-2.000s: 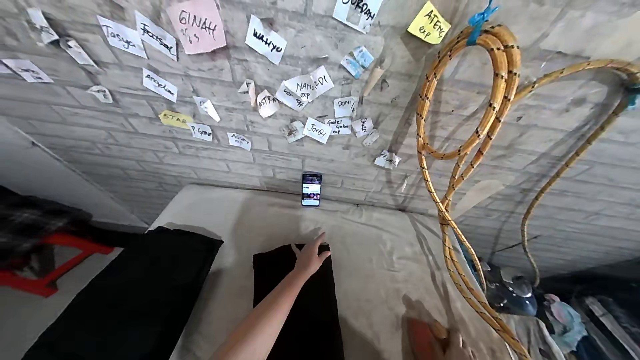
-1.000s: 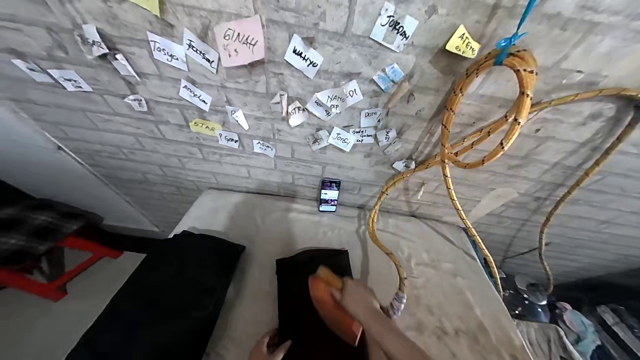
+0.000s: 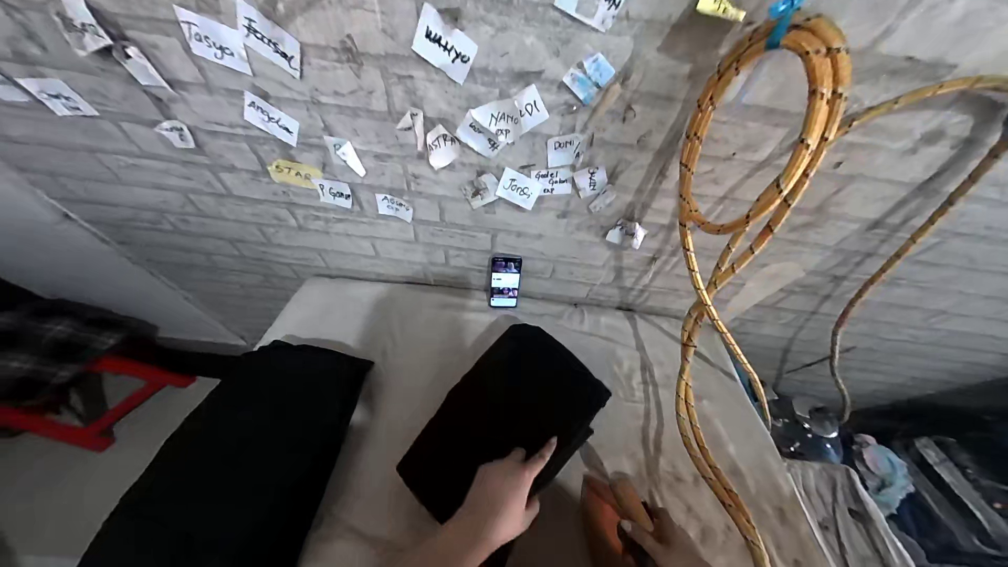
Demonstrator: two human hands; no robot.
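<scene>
A folded black cloth garment [image 3: 512, 409] lies at an angle on the pale cloth-covered table [image 3: 402, 331]. My left hand [image 3: 504, 488] rests on its lower right part, fingers spread; whether it pinches the fabric I cannot tell. At the bottom right my right hand [image 3: 657, 539] grips the handle of an iron with an orange body [image 3: 602, 512], just right of the garment. Part of the iron is cut off by the frame's edge. To the left lies a stack of black cloth [image 3: 236, 449], touched by neither hand.
A smartphone [image 3: 505, 281] with a lit screen leans against the brick wall. A coiled orange hose or cord [image 3: 685, 331] hangs at the right, its lower run over the table. A red stool [image 3: 102, 417] stands left, and piled fabric [image 3: 882, 472] lies beyond the table's right edge. Paper notes bear handwriting.
The iron has moved from on top of the black garment to its right side. The garment, straight before, now lies folded and turned at an angle. My left hand has come onto it.
</scene>
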